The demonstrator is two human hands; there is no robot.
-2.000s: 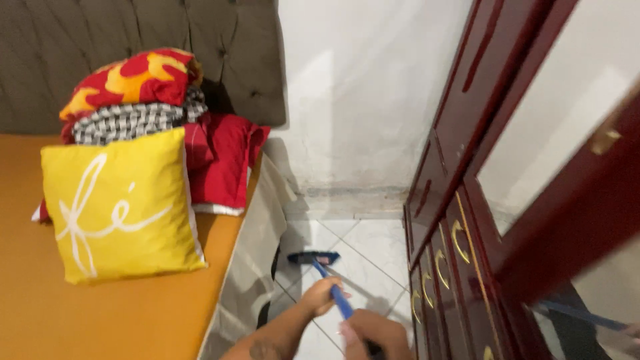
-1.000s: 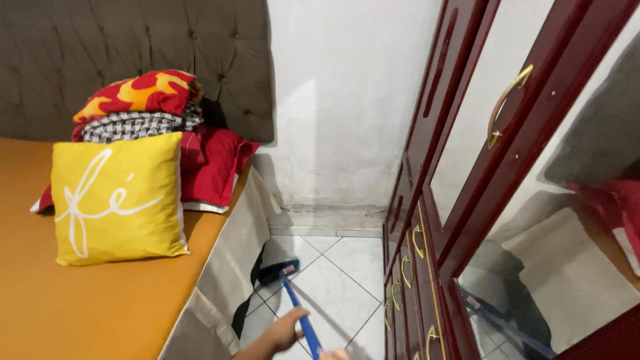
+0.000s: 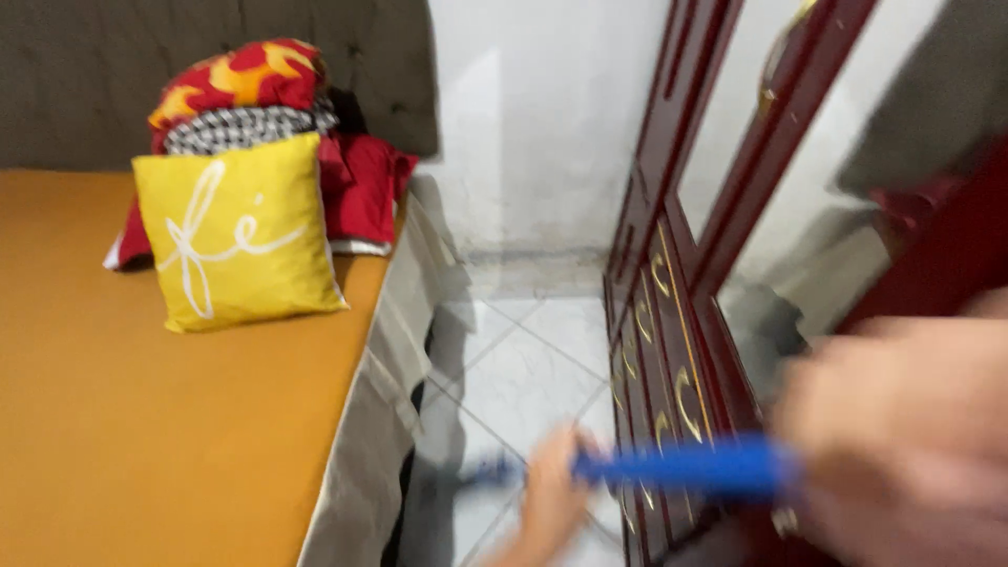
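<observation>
A blue handle [image 3: 685, 466] lies nearly level across the lower part of the head view, blurred by motion. My left hand [image 3: 551, 488] is closed around its thinner part, above the tiled floor. At the right edge my right hand [image 3: 906, 417], large and blurred, grips the handle's near end in front of the wardrobe. Beyond my left hand, the blurred dark blue head of the broom [image 3: 484, 472] is close to the bed's lower side. Its bristles cannot be made out.
On the left stands a bed with an orange sheet [image 3: 197, 425], a yellow cushion [image 3: 244, 236], red pillows [image 3: 362, 189] and a pale bed skirt [image 3: 354, 457]. A dark red wardrobe [image 3: 654, 315] with brass handles and mirrors stands right. Between them runs white tiled floor [image 3: 543, 354] to the wall.
The broom handle has swung from pointing away toward the wall to lying almost sideways. My right hand has moved to the right and up, near the wardrobe; the broom head is nearer the bed's lower side.
</observation>
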